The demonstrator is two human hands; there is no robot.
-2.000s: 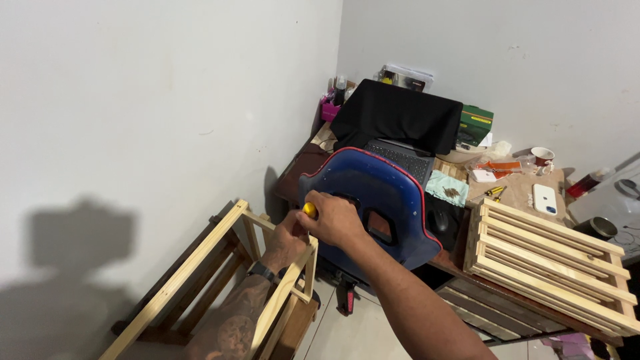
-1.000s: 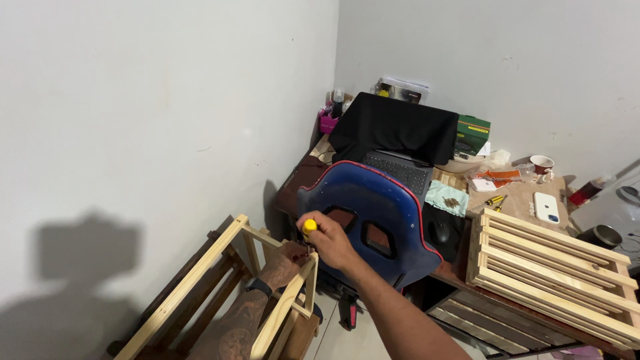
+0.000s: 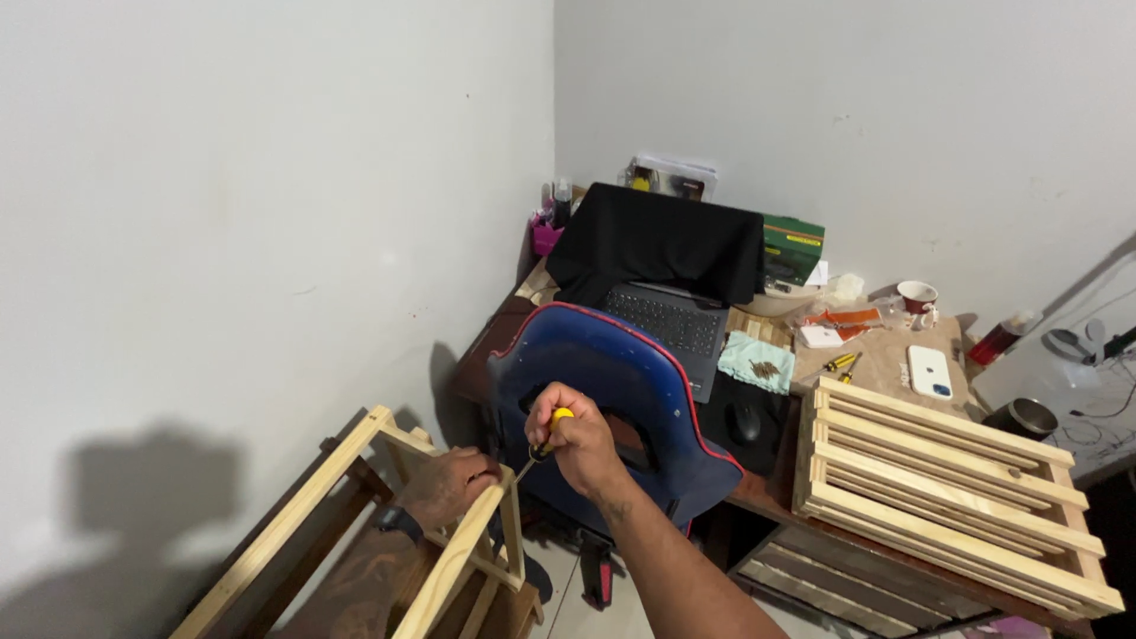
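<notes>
My right hand is closed around the yellow and black handle of a screwdriver. Its shaft slants down and left to the corner of a pale wooden frame; whether the tip sits in a screw is too small to tell. My left hand, with a dark watch on the wrist, grips the frame's end rail beside that corner. The frame leans over darker wooden slatted furniture at lower left.
A blue gaming chair stands just beyond my hands. On the desk are a laptop, a slatted pale wood rack, screws on a cloth, small screwdrivers, a phone and a mouse. Walls rise left and behind.
The screwdriver has tipped from upright-looking to a slant, its shaft now showing beside the frame corner. My right hand has turned with it. My left hand stays on the frame.
</notes>
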